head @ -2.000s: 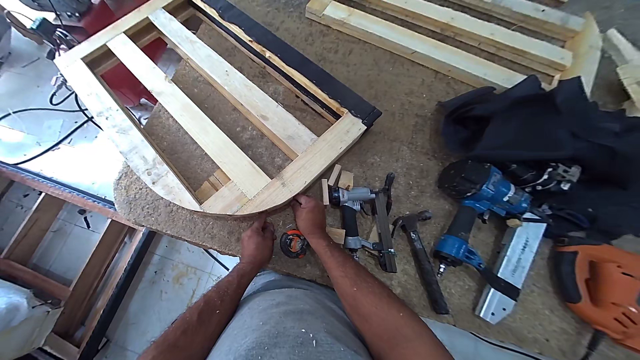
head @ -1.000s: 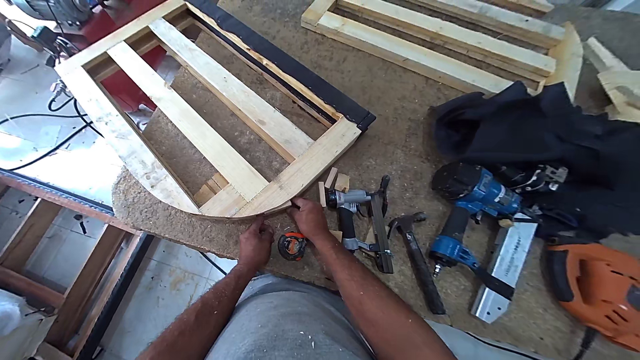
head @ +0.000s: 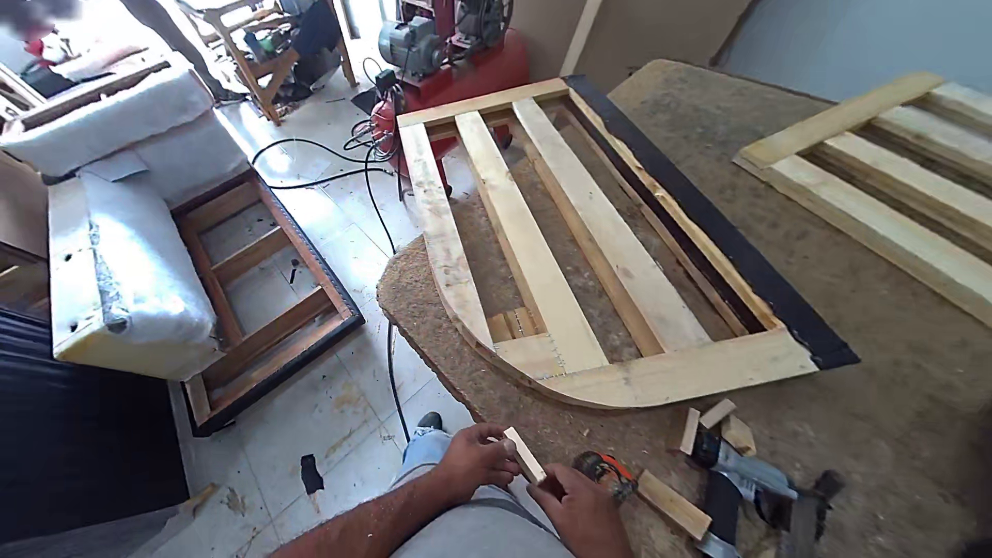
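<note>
Between my two hands is a small wood block, just off the near edge of the bench. My left hand pinches its upper end, and the fingers of my right hand hold its lower end. Beyond them lies a slatted wooden frame with one rounded corner and black fabric along its right side. An orange and black tape measure sits right beside my right hand. Further right are a loose wood block, a pneumatic stapler and several small offcuts.
A second slatted frame lies at the bench's right. Past the bench stands a red air compressor, its black hose trailing over the floor. A partly padded furniture frame stands at left. A person's leg shows at upper left.
My hands have come away from the rounded frame's near edge and now hold a small wood block. The view has swung widely to the left and up.
</note>
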